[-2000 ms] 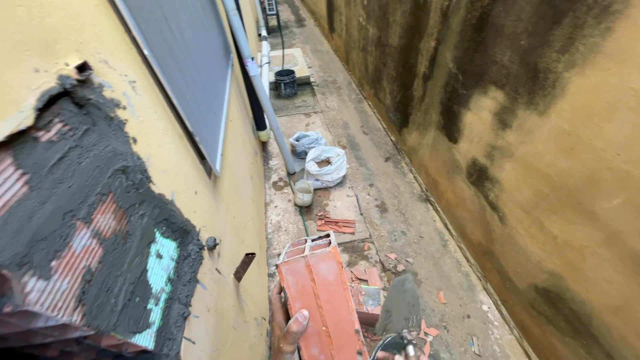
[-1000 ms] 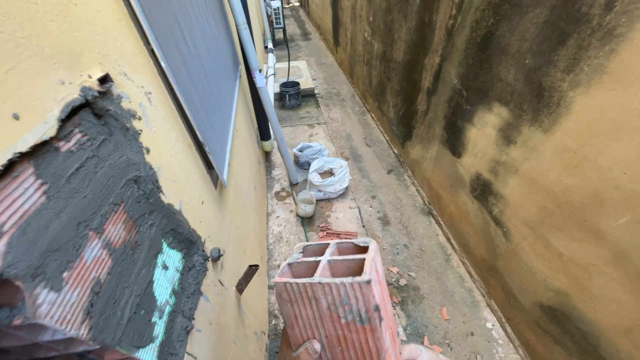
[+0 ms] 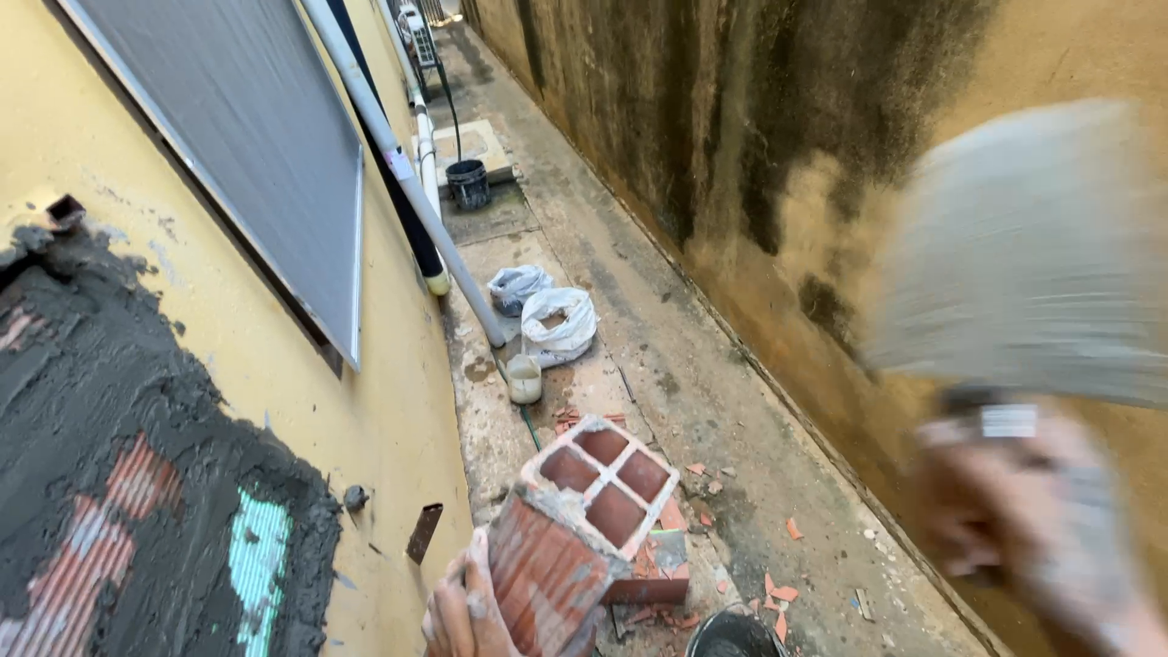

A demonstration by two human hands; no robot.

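My left hand (image 3: 465, 602) grips the side of a hollow clay brick (image 3: 557, 570), whose four-celled end tilts up at the bottom centre. Raised at the right, my right hand (image 3: 1013, 511) is closed on the handle of a broad trowel (image 3: 1022, 246); both are blurred by motion. The blade stands up in front of the stained wall, apart from the brick. Grey wet mortar (image 3: 173, 401) covers part of the yellow wall at the left, with ribbed red brick and a turquoise patch showing through.
Beyond the brick are white sacks (image 3: 558, 324), a small container (image 3: 525, 379) and a black bucket (image 3: 468, 184). Another bucket (image 3: 735, 637) stands at the bottom edge, near broken clay pieces (image 3: 782, 593). A slanting pipe (image 3: 415, 187) and a window screen (image 3: 237, 137) line the left wall.
The trowel, low beside the brick two seconds ago, is now raised at the right in my right hand. The brick has turned and tilted in my left hand.
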